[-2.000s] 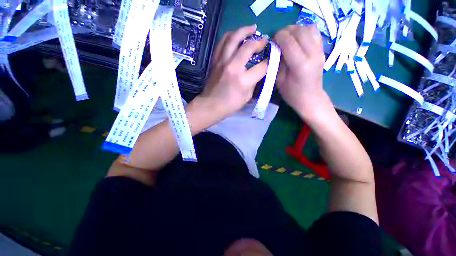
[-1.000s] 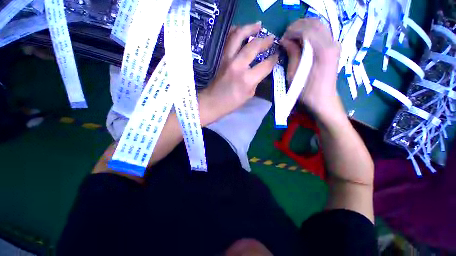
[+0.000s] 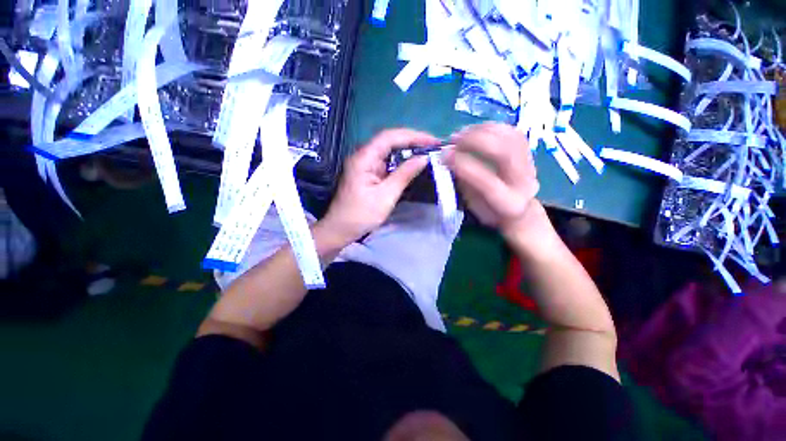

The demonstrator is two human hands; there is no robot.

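A small dark circuit board [image 3: 405,156] is held in my left hand [image 3: 377,179], mostly hidden by the fingers. My right hand [image 3: 495,172] is at the board's right end with fingers closed together, slightly blurred. A white flat ribbon cable [image 3: 444,185] hangs down from between the two hands. Whether the cable's upper end sits in a connector is hidden by the fingers.
The board tray [image 3: 338,112] is at the left, with long ribbon cables [image 3: 297,228] hanging over its edge above my left forearm. A loose cable pile [image 3: 534,60] lies ahead on the green bench. A second batch of boards [image 3: 685,202] is at the right.
The view has shifted, so more of the bench and tray shows. The folded cable at my right hand now hangs as one short strip. My left hand still holds the board.
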